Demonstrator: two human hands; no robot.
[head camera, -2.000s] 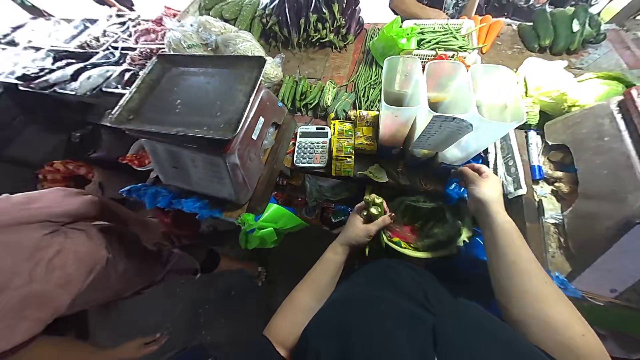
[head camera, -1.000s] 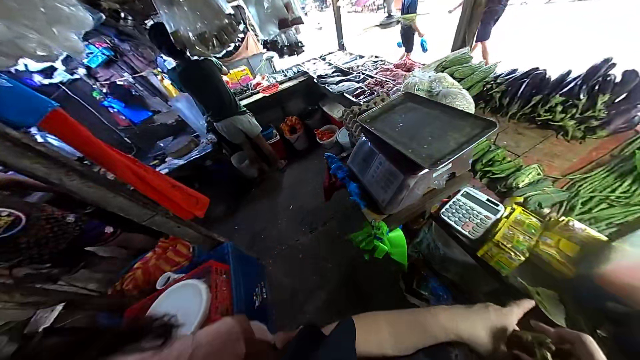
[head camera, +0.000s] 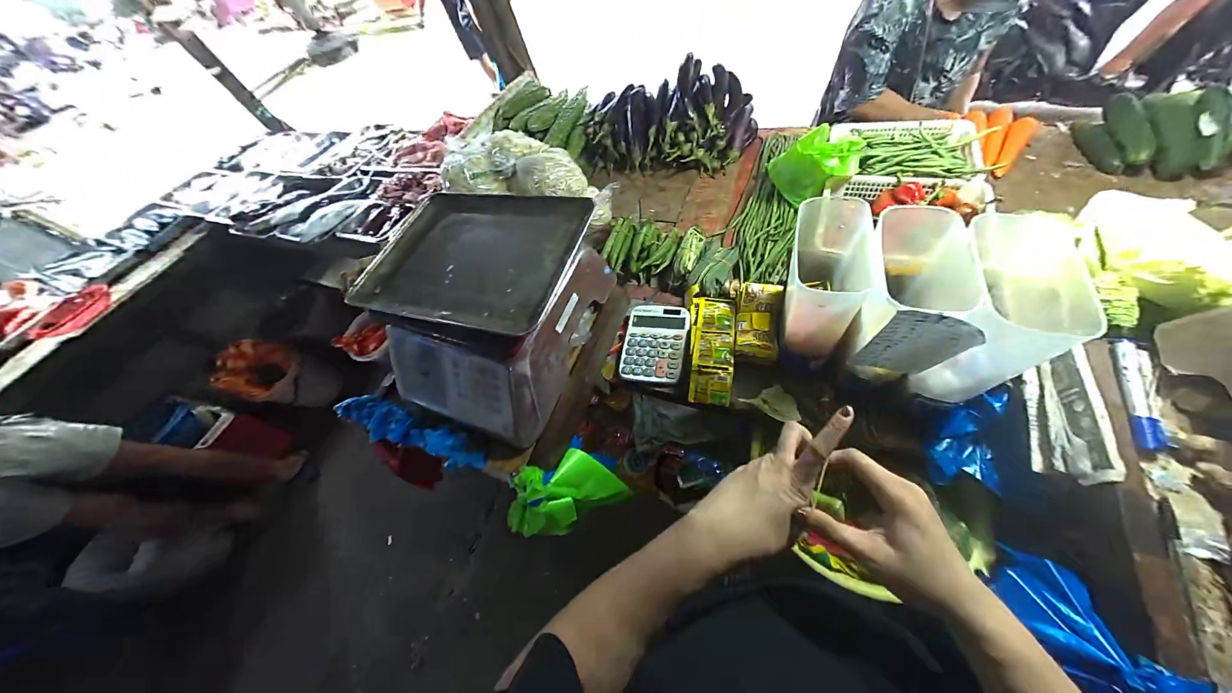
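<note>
My left hand (head camera: 760, 500) and my right hand (head camera: 895, 529) meet above a round yellow-green basin (head camera: 866, 585). A thin, pale strand, perhaps a rubber band (head camera: 820, 479), runs between their fingertips. One finger of my left hand points up, and the right thumb and fingers pinch close to it. What else lies inside my left hand is hidden. The basin beneath holds red and green items, partly covered by my right hand. Just beyond my hands are a calculator (head camera: 654, 345), yellow sachets (head camera: 712, 348) and clear plastic bins (head camera: 929, 265).
A weighing scale (head camera: 481, 260) with a flat dark tray stands left. Green plastic bags (head camera: 563, 493) hang beside it. Eggplants (head camera: 669, 115), string beans (head camera: 765, 212) and carrots (head camera: 1006, 140) lie behind. Blue plastic (head camera: 1068, 616) is at right. Another person's arms (head camera: 192, 472) are at left.
Two seconds ago my left hand held a small green bundle and my right hand was apart from it; now they are together. The view swung left and back.
</note>
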